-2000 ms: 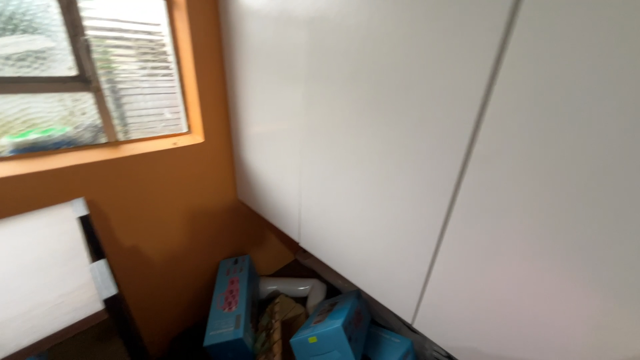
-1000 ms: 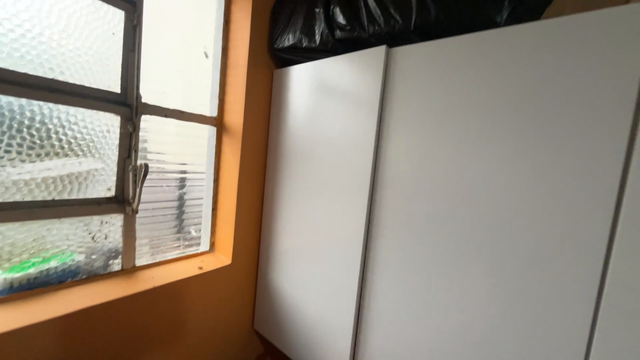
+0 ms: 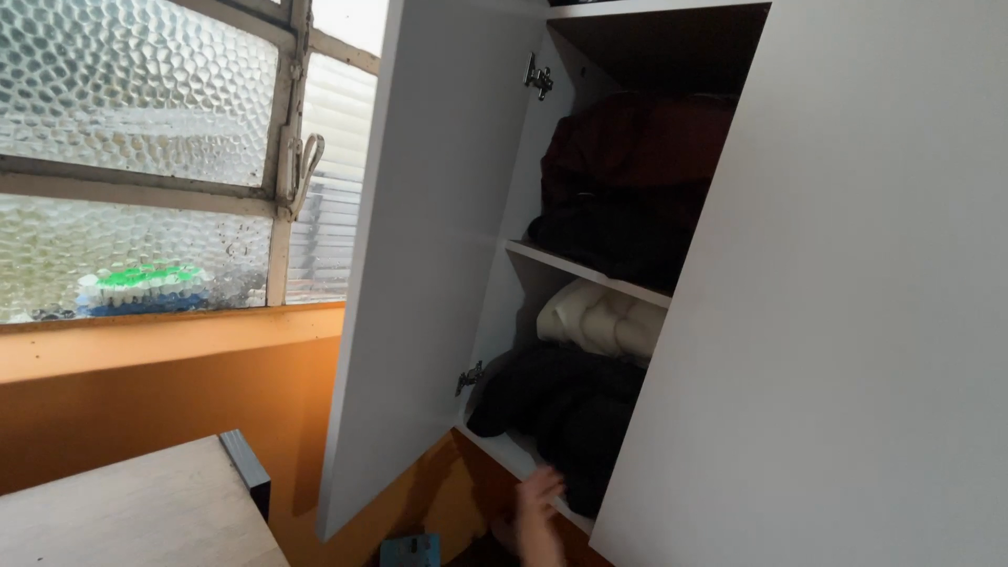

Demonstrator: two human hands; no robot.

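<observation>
One hand, which looks like my right hand (image 3: 539, 504), is at the bottom centre, blurred, with its fingers extended and nothing visible in it. It is beside the bottom edge of the white cupboard, just below dark folded fabric (image 3: 579, 402). The left-hand cupboard door (image 3: 433, 236) stands ajar on metal hinges. Inside, a cream padded textile (image 3: 602, 319) lies on top of the dark fabric. On the shelf (image 3: 587, 272) above are a dark red textile (image 3: 642, 146) and black fabric (image 3: 614, 232). My left hand is out of view.
A closed white door panel (image 3: 827, 299) fills the right side. At left is a metal-framed window (image 3: 134, 102) with textured glass above an orange wall (image 3: 157, 425). A pale board or tabletop (image 3: 142, 512) juts in at lower left, and a blue box (image 3: 409, 550) sits low near the wall.
The left cupboard door, closed a second ago, is now swung out to the left, showing shelves of textiles. A hand has come into view at the bottom.
</observation>
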